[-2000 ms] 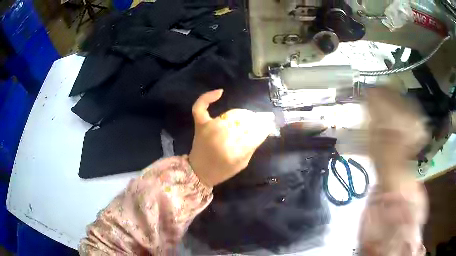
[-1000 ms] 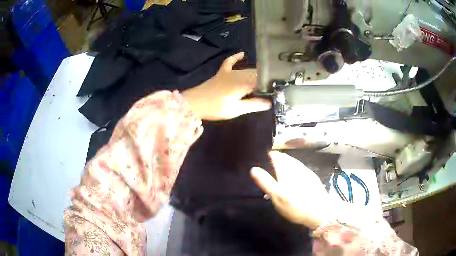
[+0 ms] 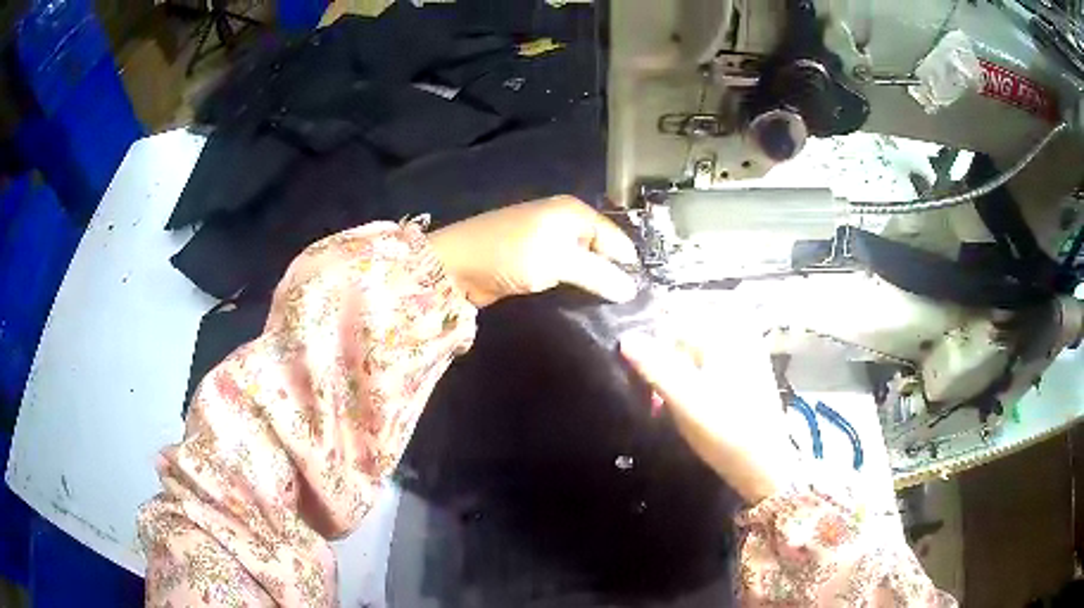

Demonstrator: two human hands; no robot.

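Note:
A large black fabric panel [image 3: 547, 439] lies in front of me, with small pale spots on it, and its upper edge runs to the brightly lit needle area [image 3: 651, 255]. My left hand [image 3: 535, 249] grips the panel's edge just left of the needle area, fingers bent together. My right hand [image 3: 701, 398] is below and right of it, overexposed by the lamp, with its fingertips pinching the panel near its upper right edge. The sewing machine [image 3: 666, 71] stands at the upper right, with a grey cylinder [image 3: 761, 210] above the sewing point.
Black cut pieces [image 3: 357, 131] are heaped behind and left. A black strap [image 3: 915, 267] crosses the machine at right. Blue-handled scissors [image 3: 839, 435] lie right of my right hand, partly hidden. The white table edge [image 3: 71, 392] and blue bins [image 3: 71, 83] are at left.
My right hand came from the blurred far right to the panel, then up toward the needle. My left hand was spread on the fabric and is now closed at its edge. The panel has turned.

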